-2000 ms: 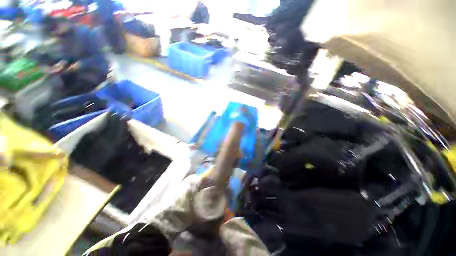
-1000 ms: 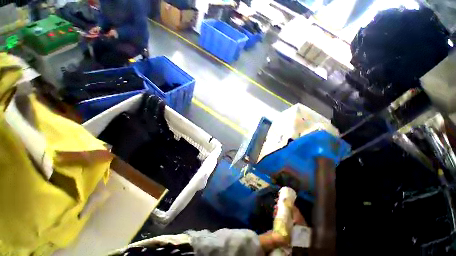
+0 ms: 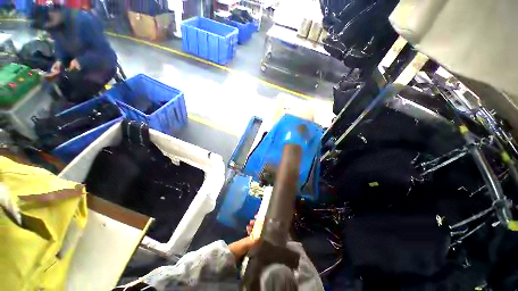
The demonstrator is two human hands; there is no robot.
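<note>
A blue machine (image 3: pixel 287 145) stands in front of me, and its brown metal arm (image 3: pixel 283 193) runs towards me. My left hand (image 3: pixel 243 244) reaches in from the left in a pale grey sleeve. Its fingers grip a narrow, pale yellow piece (image 3: pixel 261 216), seen edge-on beside the arm and partly hidden by it. My right hand is not visible; only a pale sleeve shows right of the arm's block-shaped head (image 3: pixel 272 267).
Yellow bag bodies (image 3: pixel 37 227) and a cardboard flap (image 3: pixel 105 241) lie at the left. A white crate (image 3: pixel 213 182) holds black pieces. Blue bins (image 3: pixel 179 111) stand beyond, near a seated person (image 3: pixel 85 51). Black pieces (image 3: pixel 386 227) fill the right, by a metal rack (image 3: pixel 483 170).
The view has turned, so the yellow bags and crate sit further left. The machine arm now covers more of the pale yellow piece. A sleeve now shows to the right of the arm.
</note>
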